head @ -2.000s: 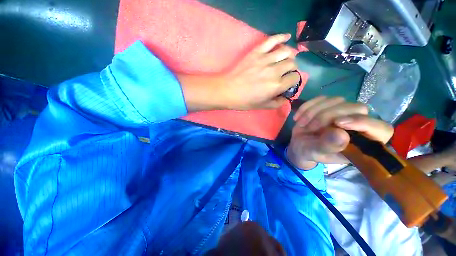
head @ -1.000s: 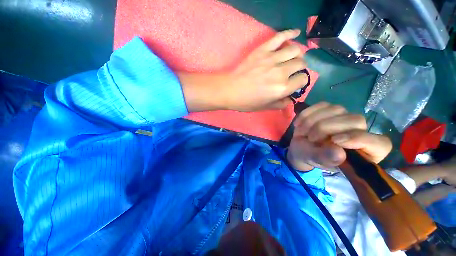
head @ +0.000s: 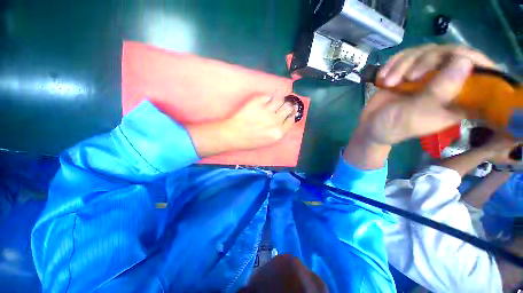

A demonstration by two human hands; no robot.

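My left hand (head: 249, 127) rests over the salmon-red mat (head: 172, 74) and holds a small round black housing (head: 295, 109) in its fingertips at the mat's right part. My right hand (head: 427, 94) is shut on the orange electric screwdriver (head: 487, 98), raised to the right of the mat and partly blurred. The dark bit end of the screwdriver points left at the front of the screw feeder (head: 338, 57). Whether the bit touches the feeder, and whether a screw is on it, I cannot tell.
A red bin (head: 440, 141) lies beyond my right forearm. A person in a white sleeve (head: 427, 183) sits at the right, with hands at the far right edge. A dark cable (head: 395, 210) crosses in front of my body. A small black item (head: 441, 24) lies on the green bench at the top right.
The screwdriver has moved away from the housing, up and right to the feeder front, and now lies more level. My left hand still holds the housing. The whole view has shifted.
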